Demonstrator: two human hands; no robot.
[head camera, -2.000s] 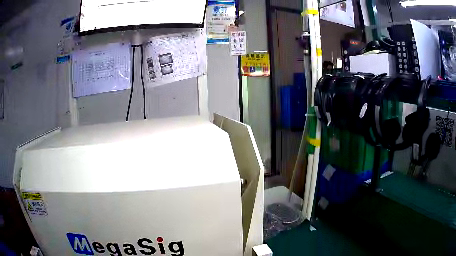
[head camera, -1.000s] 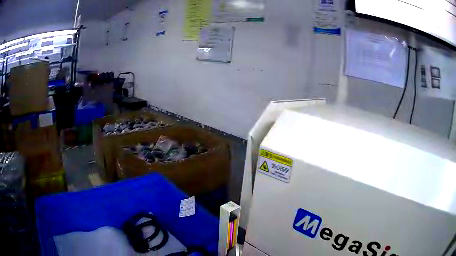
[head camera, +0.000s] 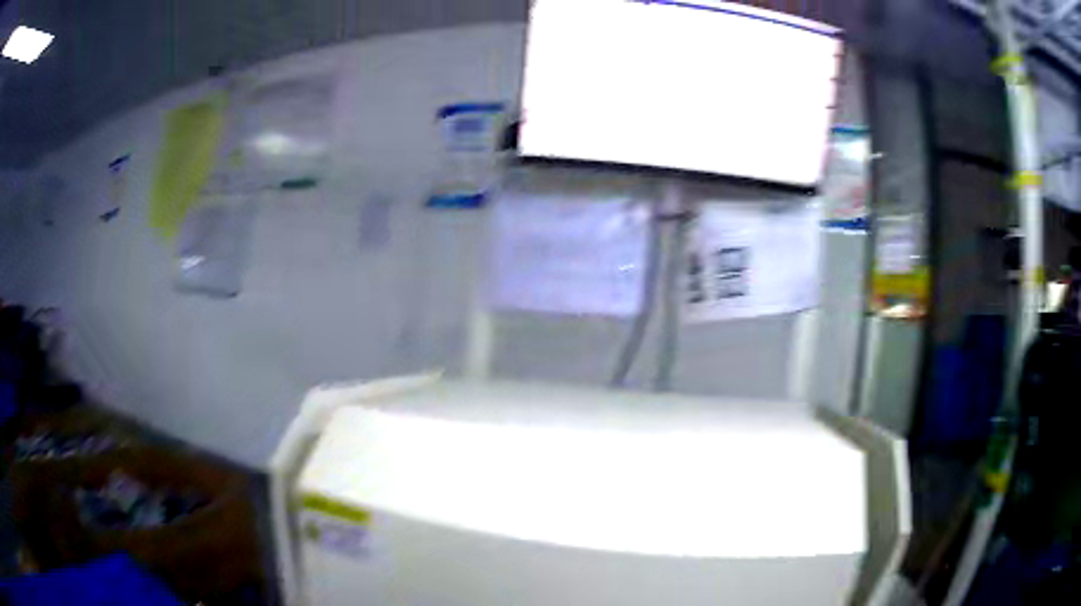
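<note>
The cream-white shielded test box (head camera: 581, 503) fills the lower middle of the head view, blurred by motion. Its lid is down, with a side panel standing at each edge. A yellow-topped warning label (head camera: 338, 527) is on its front left. The lower front of the box is cut off by the picture's edge. A wide bright monitor (head camera: 678, 92) is above the box; its content is washed out. Neither my left hand nor my right hand is in the picture.
A corner of the blue plastic bin (head camera: 95, 582) shows at bottom left. Behind it are cardboard cartons of bagged parts (head camera: 136, 503). Posted sheets (head camera: 569, 255) hang on the wall. A white post with yellow bands (head camera: 1022, 237) stands at right.
The view has swung back right and up from the bin side. The box is now central, the monitor shows more fully, and the headphones in the bin are out of view.
</note>
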